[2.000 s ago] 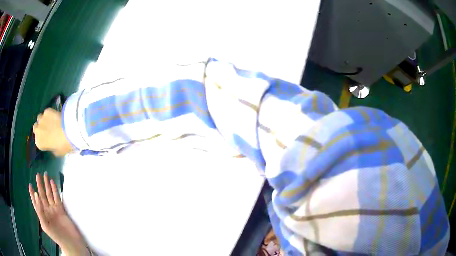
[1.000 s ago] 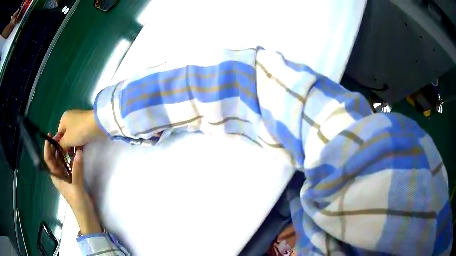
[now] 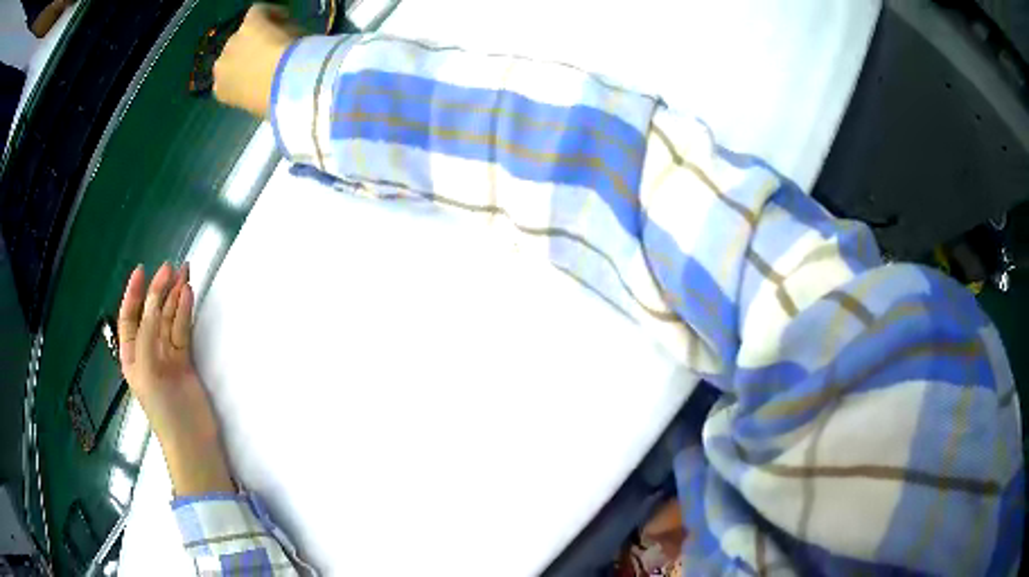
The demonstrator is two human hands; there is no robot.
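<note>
My right hand (image 3: 254, 62) is at the top left, over the green conveyor belt, with its fingers curled down. A black phone middle frame (image 3: 207, 54) shows beside its knuckles; whether the fingers grip it is hidden. My left hand (image 3: 160, 338) is open and holds nothing, fingers spread a little and pointing up, at the belt's near edge. Another black phone middle frame (image 3: 99, 385) with an open window lies on the belt just left of my left hand.
A white foam sheet (image 3: 451, 372) spans the worktop under my arms. Another dark frame (image 3: 79, 530) lies on the belt at lower left. A dark ribbed panel (image 3: 56, 169) lines the belt's far side. A grey machine cabinet (image 3: 948, 124) stands at upper right.
A second ago both hands were together around a dark frame. They are now apart: my right hand has moved up along the belt, and my left hand is empty.
</note>
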